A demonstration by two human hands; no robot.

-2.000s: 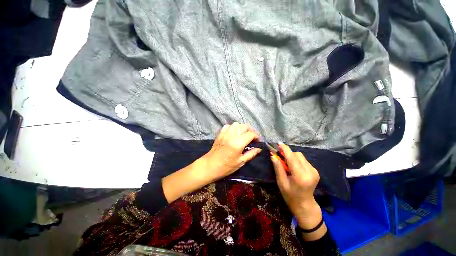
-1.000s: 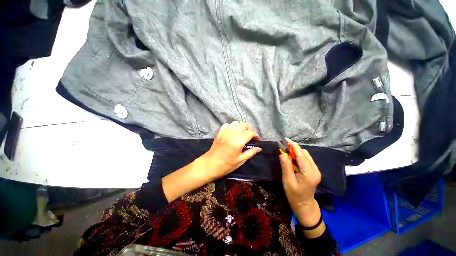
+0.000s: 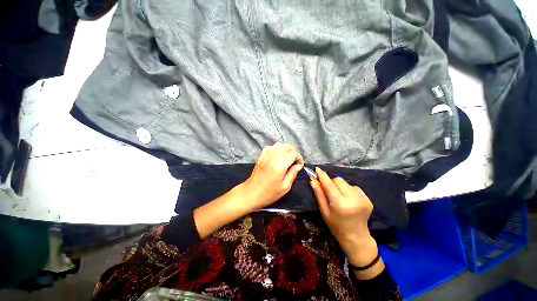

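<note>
A grey garment (image 3: 229,88) lies spread in front of me, with a wide dark band (image 3: 235,182) along its near edge. My left hand (image 3: 275,170) pinches the upper edge of the band near the middle; any thread there is too fine to see. My right hand (image 3: 344,203) is closed around thread snips (image 3: 310,172). Their metal blades point left, close to my left fingertips, and the orange handles are mostly hidden in my fingers. Two white round patches (image 3: 143,135) show on the garment's left, pale marks (image 3: 441,109) on its right.
Dark garments (image 3: 44,53) lie at the far left and a grey and dark piece (image 3: 506,76) at the right of the white table (image 3: 100,182). A dark flat object (image 3: 21,167) is at the left. Blue crates (image 3: 433,250) stand below right.
My right hand has moved left, bringing the snips' blades to my left fingertips, which have closed together. The garment's right part has shifted slightly left.
</note>
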